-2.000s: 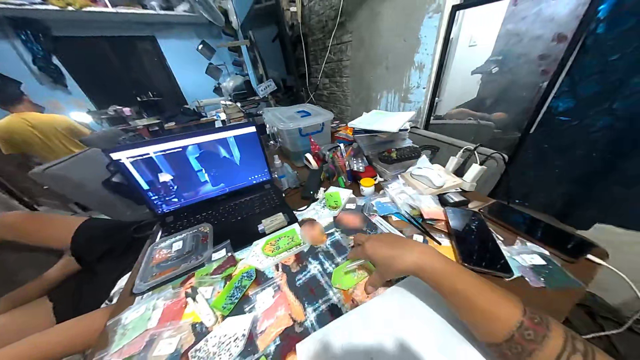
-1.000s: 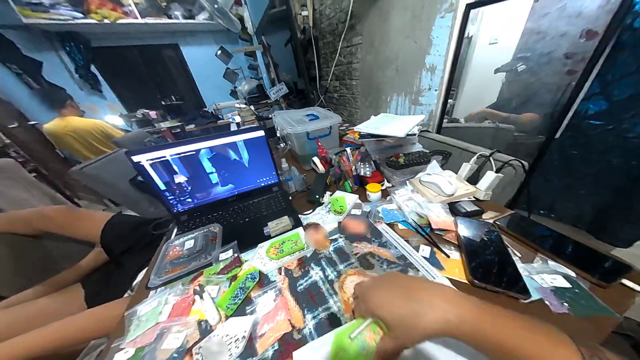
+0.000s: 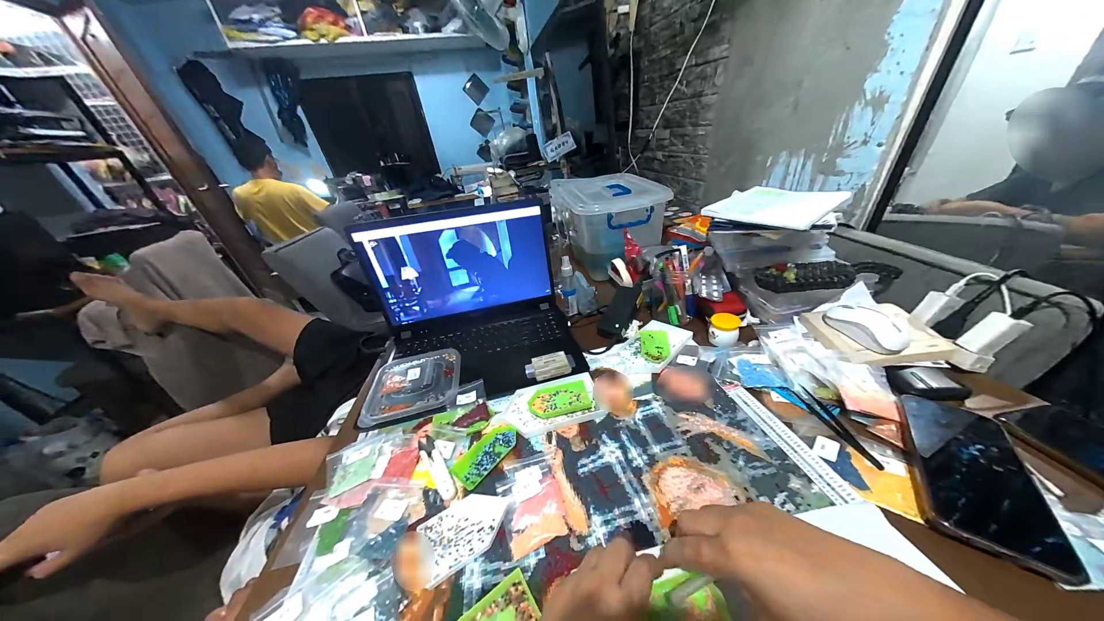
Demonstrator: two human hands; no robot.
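Observation:
My left hand [image 3: 604,582] and my right hand [image 3: 733,552] meet at the bottom centre, fingers bent, fingertips close together over the near part of a diamond painting canvas [image 3: 604,466]. Just below my right hand is a green bead tray [image 3: 711,604] with a pale stick-like tool [image 3: 688,590] across it, blurred. What the fingertips pinch is hidden. Left of my left hand lies another green tray of beads [image 3: 504,601]. Further trays hold beads: a green one with dark beads [image 3: 485,455], a green one on white [image 3: 561,399], and a white one [image 3: 463,530].
An open laptop [image 3: 457,276] stands behind, with a clear plastic container [image 3: 412,388] at its left. Small bead bags [image 3: 371,509] cover the left side. At right are a ruler [image 3: 793,444], black tweezers [image 3: 837,427] and a phone [image 3: 987,483]. Another person's legs [image 3: 216,414] rest at far left.
My left hand has come into view beside my right hand. My right hand has drawn a green tray from over the canvas toward me. The view has turned left.

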